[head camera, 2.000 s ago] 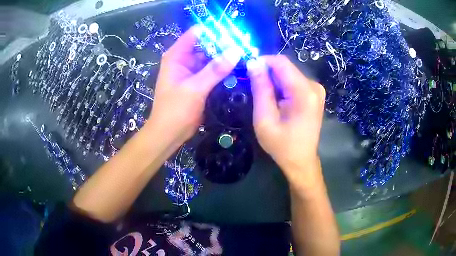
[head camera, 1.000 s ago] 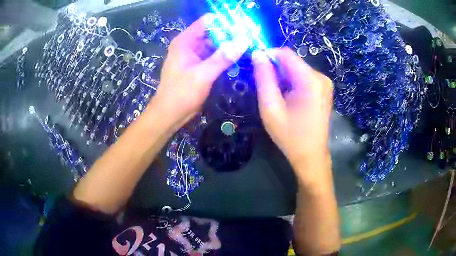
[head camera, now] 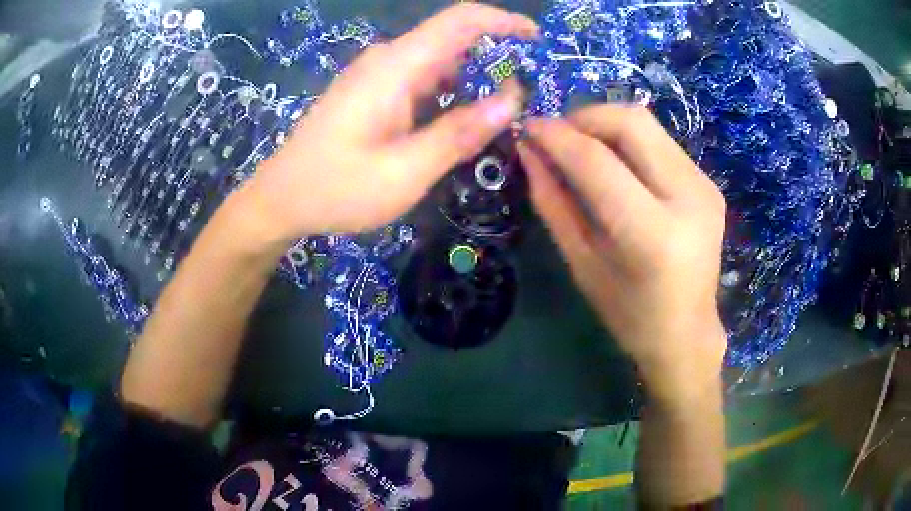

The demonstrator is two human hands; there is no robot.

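My left hand (head camera: 370,140) holds a blue circuit board (head camera: 499,68) at the top centre, thumb in front and fingers behind. Its small digit display shows pale yellow-green digits. My right hand (head camera: 639,220) has its thumb and fingertips pinched together at the board's lower edge; what they pinch is too small to tell. Below the fingertips is a black round housing (head camera: 469,205), with a pale ring-shaped disc (head camera: 490,173) over its upper part. Nearer me is a second black round housing (head camera: 459,309) with a green-ended cell (head camera: 462,258).
A large tangled pile of blue boards (head camera: 769,180) lies on the right. Rows of greyer boards with white discs (head camera: 150,130) lie on the left. A small blue board group (head camera: 355,319) with white leads lies left of the housings. Dark housings with green dots (head camera: 879,250) are at the far right.
The intense blue-white glare at the fingertips has gone out, and the board is visible. My right hand has moved right and slightly down. My left hand is turned flatter over the board.
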